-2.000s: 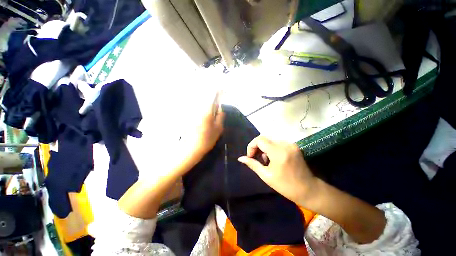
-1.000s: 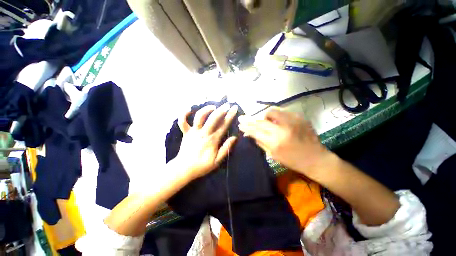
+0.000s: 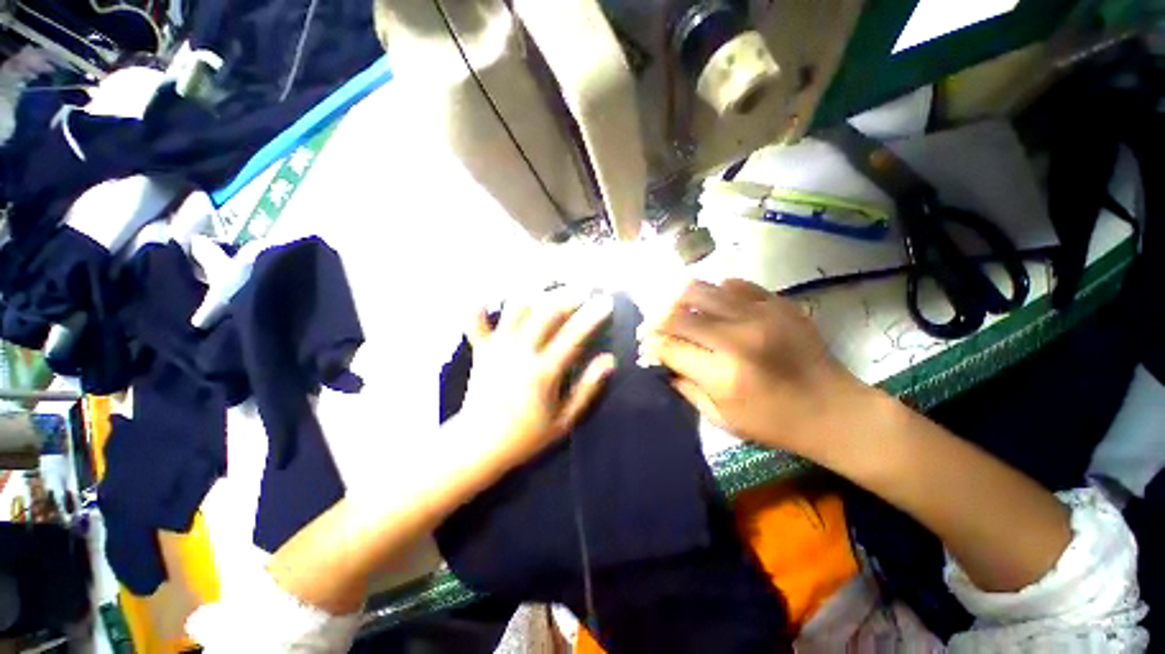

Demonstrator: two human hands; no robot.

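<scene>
A dark navy fabric panel [image 3: 626, 492] runs from below the sewing machine head [image 3: 562, 109] down over the table edge to the lap. A seam line runs lengthwise along it. My left hand [image 3: 530, 371] lies on the panel's left side with fingers spread, fingertips near the brightly lit presser foot area. My right hand [image 3: 754, 364] is at the panel's right edge with fingertips pinched on the fabric. Glare hides the needle and the fabric's far end.
Black-handled shears [image 3: 952, 249] lie at the right, beside a yellow-green and blue tool [image 3: 818, 211] and a dark cord. Heaped navy and white pieces [image 3: 166, 300] lie at the left. Orange cloth [image 3: 802, 549] shows on the lap. The table has a green edge [image 3: 997, 351].
My left hand has moved from the panel's far edge to lie on top of it. My right hand has moved forward and taken the right edge. The panel sits closer to the machine.
</scene>
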